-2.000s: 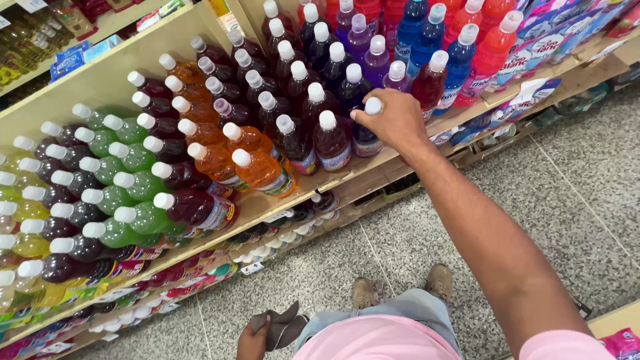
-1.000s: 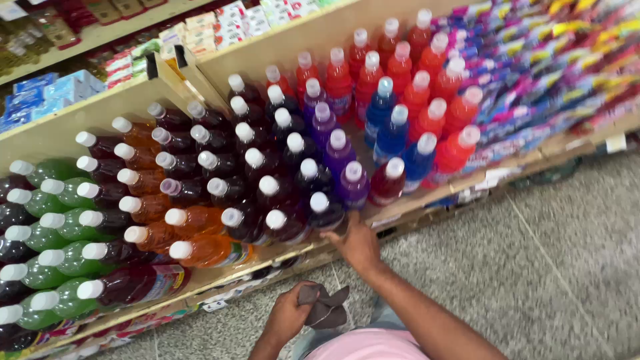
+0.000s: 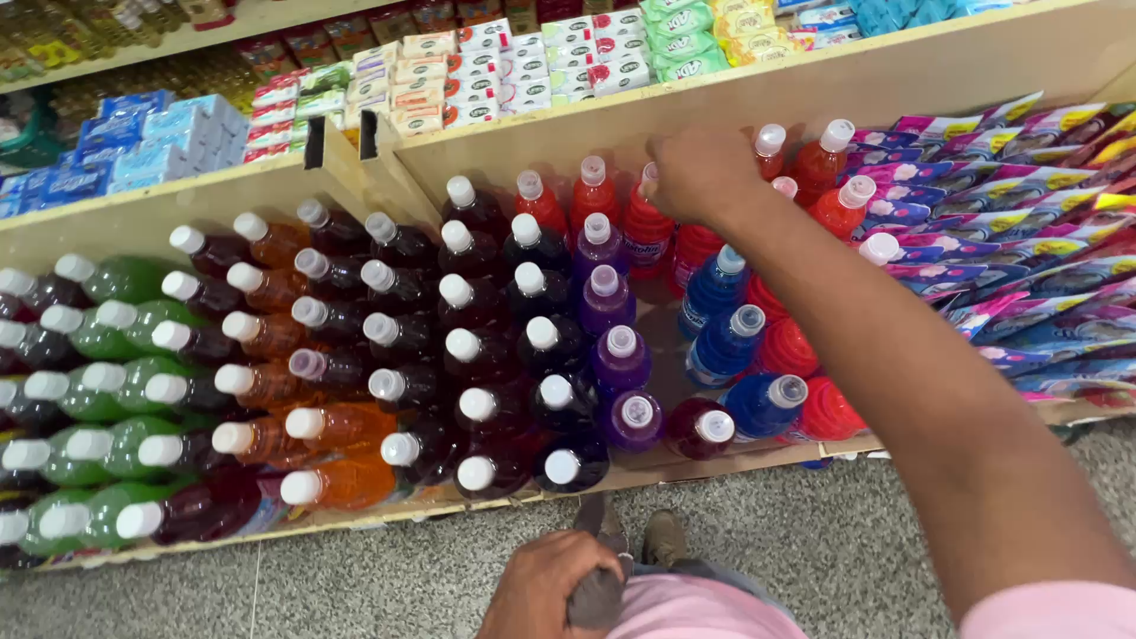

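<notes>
My right hand (image 3: 701, 173) reaches over the shelf to the back of the red bottles, its fingers at the white cap of a red bottle (image 3: 649, 226); the fingertips are partly hidden. Low in the view, by my pink shirt, my left hand (image 3: 559, 577) is closed around a dark grey cloth (image 3: 595, 599). Left of a gap in the rows stand purple bottles (image 3: 621, 355); blue bottles (image 3: 726, 342) stand right of it. A dark red bottle (image 3: 701, 428) is at the gap's front. Dark bottles (image 3: 559, 399) fill rows further left.
Orange bottles (image 3: 346, 479) and green bottles (image 3: 133, 399) stand at the left, glossy pouches (image 3: 1047, 257) at the right. A wooden divider (image 3: 568, 146) runs behind, with wrapped soap bars (image 3: 475, 80) beyond it. The shelf's front edge (image 3: 426, 510) borders the speckled floor (image 3: 355, 586).
My right hand has moved from the front of the dark and purple bottles to the back of the red ones. The left hand still holds the cloth. The view has shifted to the right.
</notes>
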